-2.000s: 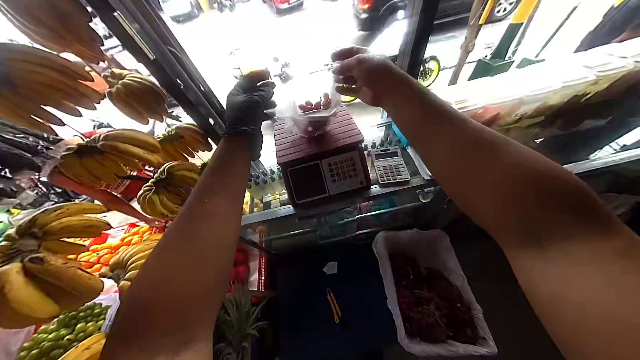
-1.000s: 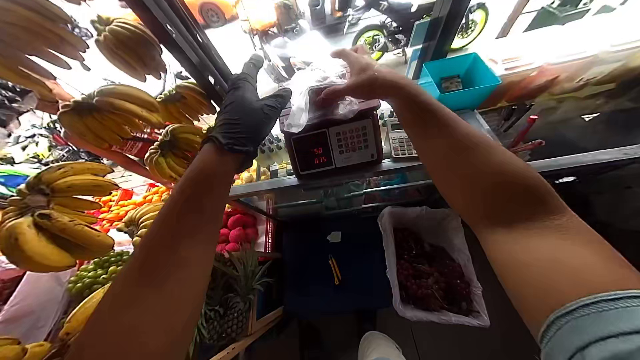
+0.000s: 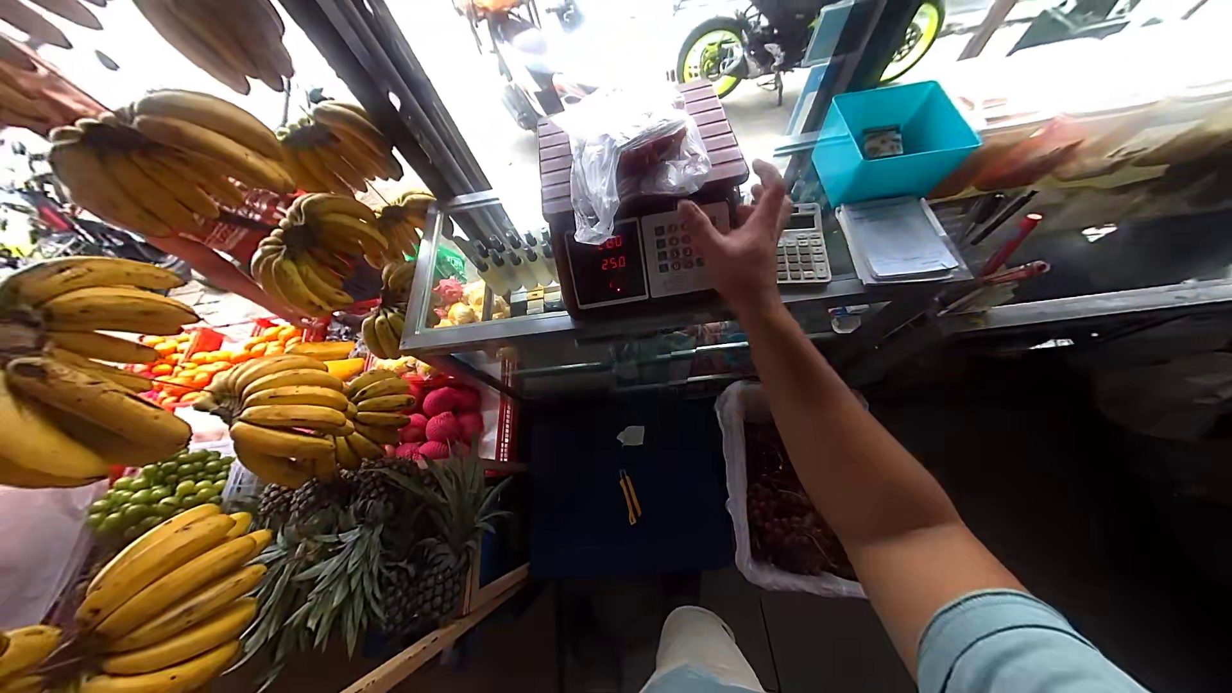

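A digital weighing scale [image 3: 616, 260] with a ribbed maroon top stands on the glass counter, its red digits lit. On its platform lies a clear plastic bag [image 3: 616, 154] with dark red fruit inside. My bare right hand [image 3: 741, 241] is spread over the scale's keypad, fingers apart and holding nothing; whether a fingertip touches the keys is unclear. Just right of it a calculator [image 3: 802, 252] rests on the counter. My left hand is out of the picture.
Banana bunches [image 3: 289, 404] hang at the left over pineapples [image 3: 423, 577] and limes [image 3: 164, 491]. A turquoise bin [image 3: 895, 178] and a pad of papers [image 3: 897, 241] occupy the counter's right. Below are a lined crate of grapes [image 3: 736, 500] and a yellow-handled tool [image 3: 629, 498] on a dark blue surface.
My gloved left hand has left the view. My right hand has let go of the bag and moved down to the keypad. The bag now lies on the scale, and the view has shifted closer.
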